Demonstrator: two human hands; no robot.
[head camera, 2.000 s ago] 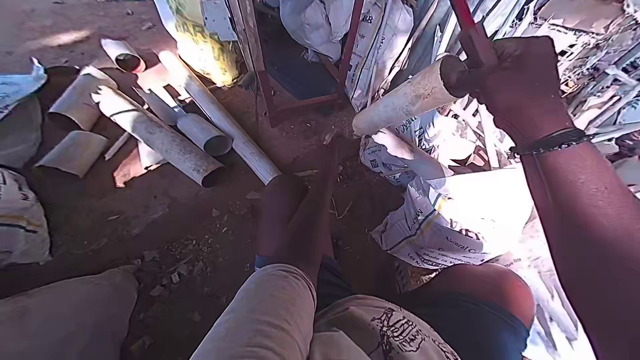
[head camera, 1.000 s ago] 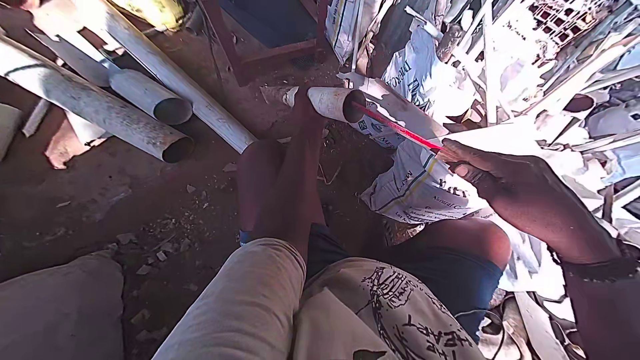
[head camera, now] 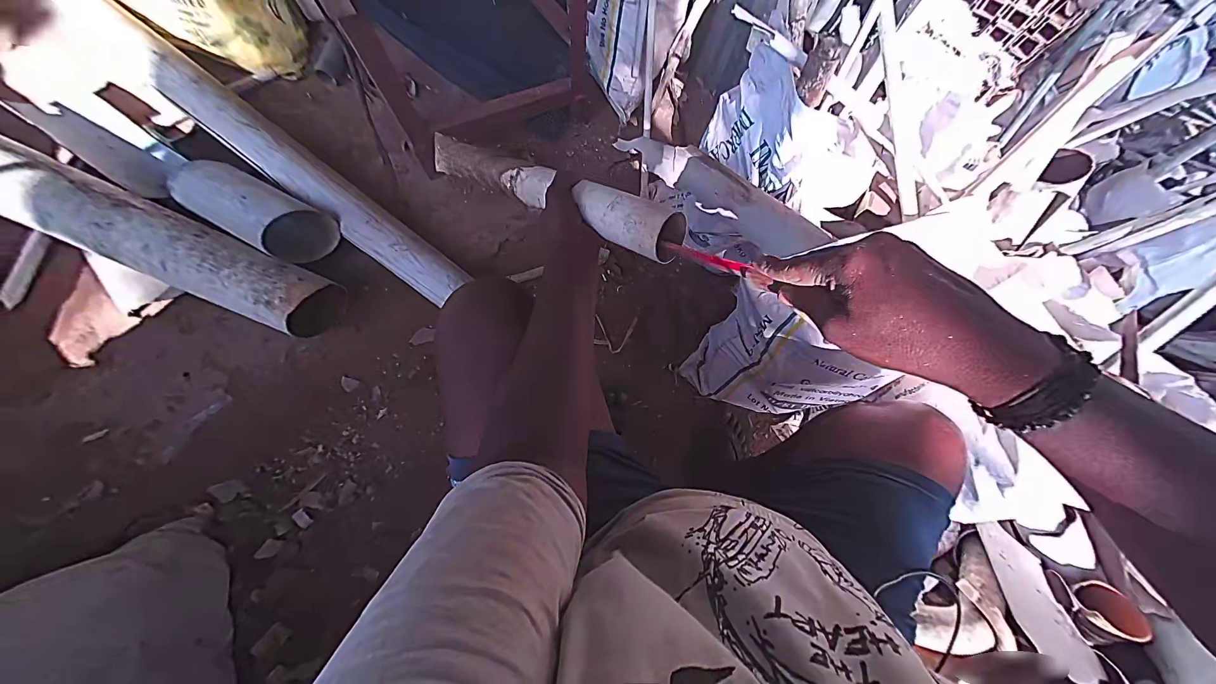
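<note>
My left hand grips a pale plastic pipe around its middle; the pipe lies nearly level in front of my knees, its open end facing right. My right hand is closed on a thin red tool, whose far tip is at or inside the pipe's open end. What kind of tool it is, I cannot tell. The pipe's far end reaches toward a dark red metal frame on the ground.
Several pipes lie on the dirt at the left, one long pipe reaching my knee. A printed white sack lies by my right knee. Scrap pipes and sheets heap up at the right. A red metal frame stands ahead.
The pipe was raised at the right two seconds ago, with my right hand near its end; it is now lower. The red tool now points left to its opening. The view has shifted.
</note>
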